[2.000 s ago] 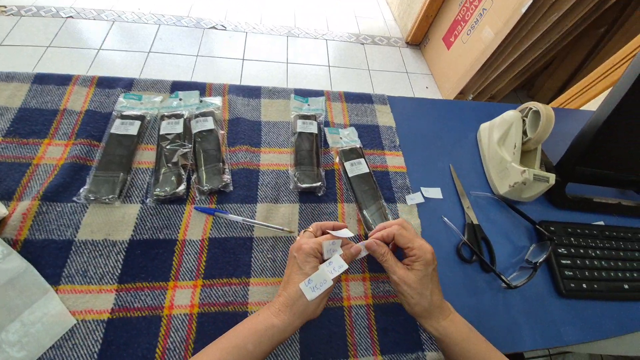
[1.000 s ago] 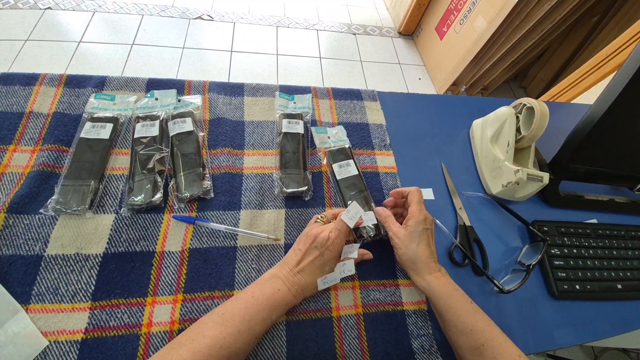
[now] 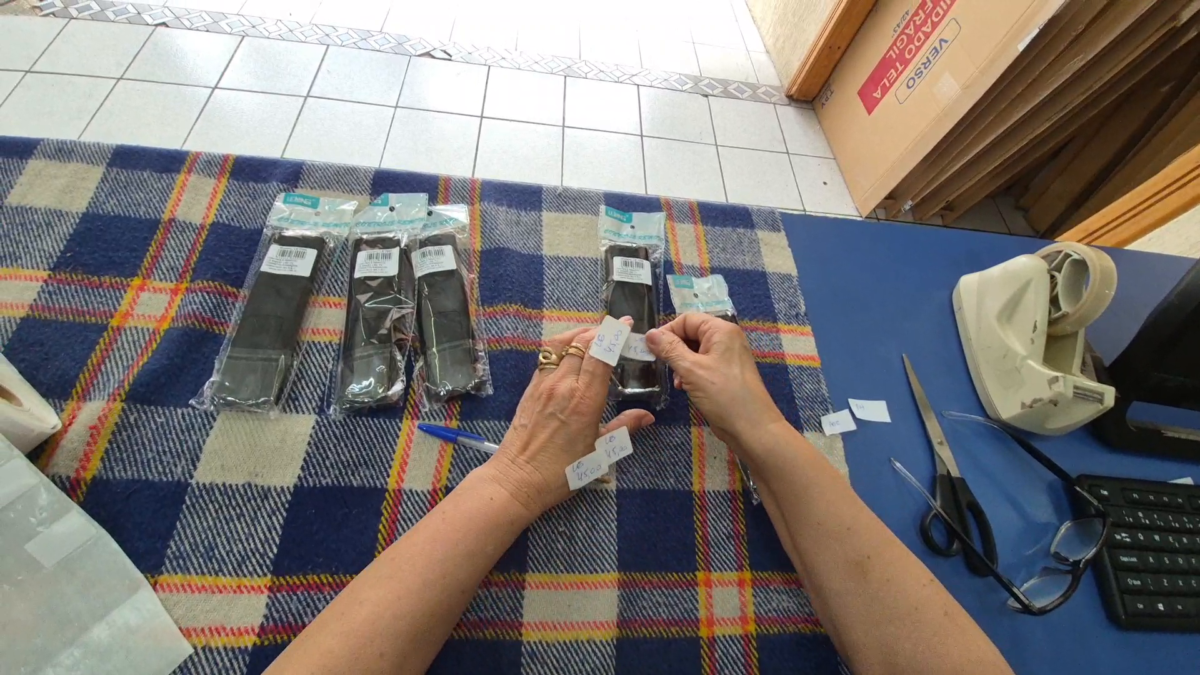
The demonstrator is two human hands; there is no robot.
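Small handwritten white labels [image 3: 609, 340] cling to the fingers and thumb side of my left hand [image 3: 562, 412], whose fingertips rest beside a plastic-bagged black item [image 3: 630, 298]. My right hand [image 3: 708, 370] pinches another white label [image 3: 637, 347] against the lower part of that bag. A second bagged black item [image 3: 703, 295] lies mostly hidden beneath my right hand and forearm. Further left, three similar bags lie on the plaid blanket: one [image 3: 272, 314], a middle one [image 3: 377, 314] and a third [image 3: 446, 319]. A blue pen [image 3: 459, 437] is partly covered by my left hand.
On the blue tabletop at right are two paper labels [image 3: 868, 411], scissors [image 3: 947, 478], eyeglasses [image 3: 1045, 562], a tape dispenser [image 3: 1017, 347] and a black keyboard [image 3: 1153, 553]. A translucent sheet [image 3: 75, 572] and a white roll [image 3: 21, 408] lie at left. Cardboard boxes [image 3: 937, 84] stand beyond the table.
Both hands have moved from the rightmost bag to the bag on its left. The right hand now holds a label against this bag. A label shows on the rightmost bag's lower part one second ago.
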